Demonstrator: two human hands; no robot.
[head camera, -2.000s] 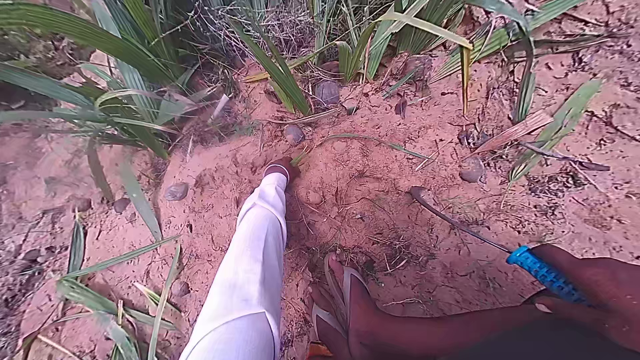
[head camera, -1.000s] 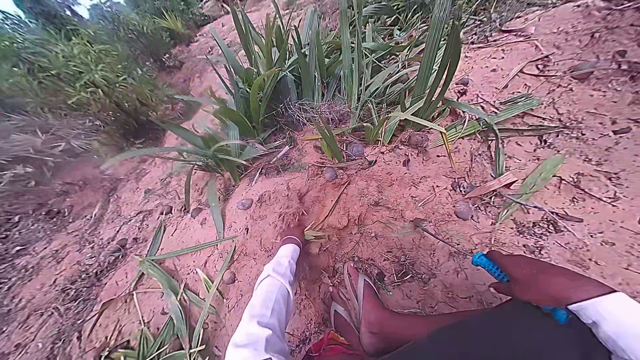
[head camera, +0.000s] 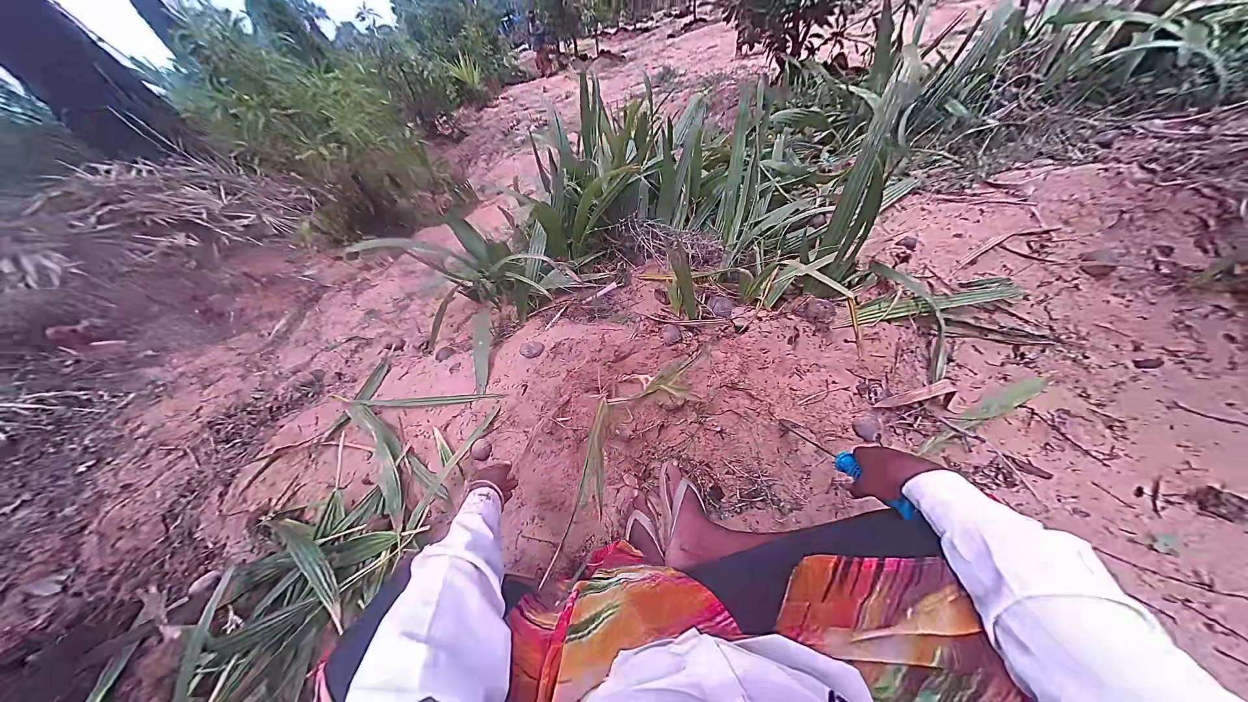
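Note:
My right hand (head camera: 882, 474) is closed on the blue handle of a metal hand tool (head camera: 846, 465); its thin dark shaft points forward and left, low over the soil. Its working end is too small to make out. My left hand (head camera: 495, 478) is low at the left, close to a small round brown object (head camera: 481, 449) on the ground; its fingers are too small to read. Between my hands, an uprooted-looking plant with long leaves (head camera: 595, 444) lies in front of my sandalled feet (head camera: 678, 517).
A clump of strap-leaved green plants (head camera: 682, 185) grows ahead. Cut-looking long leaves (head camera: 312, 565) lie heaped at the lower left. Small round brown lumps (head camera: 531, 349) dot the reddish sloping soil. Bushes (head camera: 312, 136) and a dark trunk (head camera: 88, 88) stand at the back left.
My left hand has moved left and back, away from the soil ahead of my feet. My right hand still grips the blue handle. The view has tilted up.

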